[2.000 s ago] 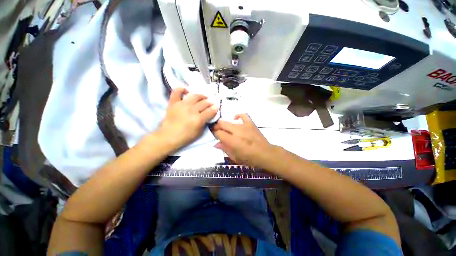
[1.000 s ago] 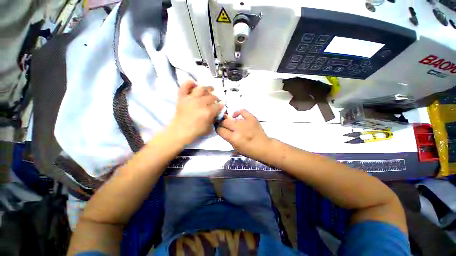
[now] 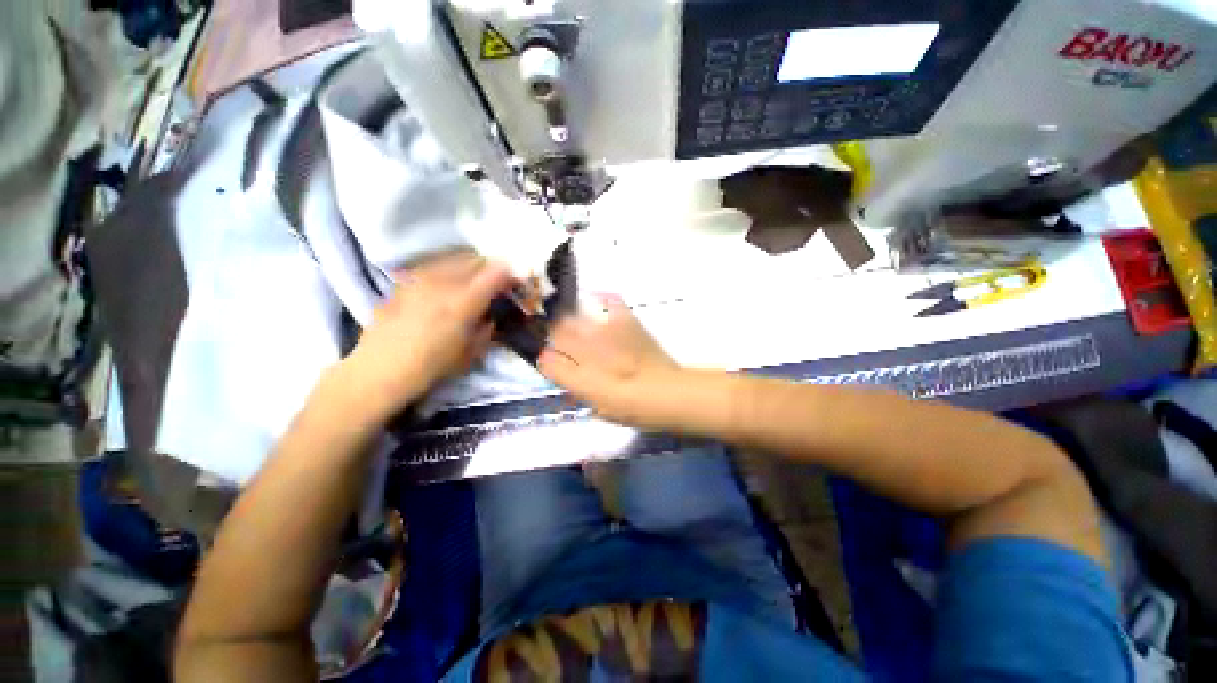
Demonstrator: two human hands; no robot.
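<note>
The garment body (image 3: 247, 320), pale blue-grey with dark strips, lies bunched left of the needle. My left hand (image 3: 434, 320) holds its edge in front of the presser foot (image 3: 567, 214). My right hand (image 3: 607, 358) is just to the right, its fingers on a dark piece (image 3: 518, 330) between the two hands. A small orange-patterned bit (image 3: 533, 296) shows by the left fingertips. The fingertips are partly blurred. The cloth edge lies just in front of the presser foot; whether it is under the foot I cannot tell.
Small dark cut pieces (image 3: 790, 211) lie right of the needle. Yellow-handled thread snips (image 3: 985, 287), a clear box (image 3: 950, 243) and a red container (image 3: 1148, 280) are farther right. The machine head with its control panel (image 3: 814, 107) stands behind. A ruler strip (image 3: 988, 370) runs along the front edge.
The hands have moved slightly apart, the left one leftward, and the dark piece and orange bit now show between them. The garment has shifted and folded. The camera view has turned and shifted.
</note>
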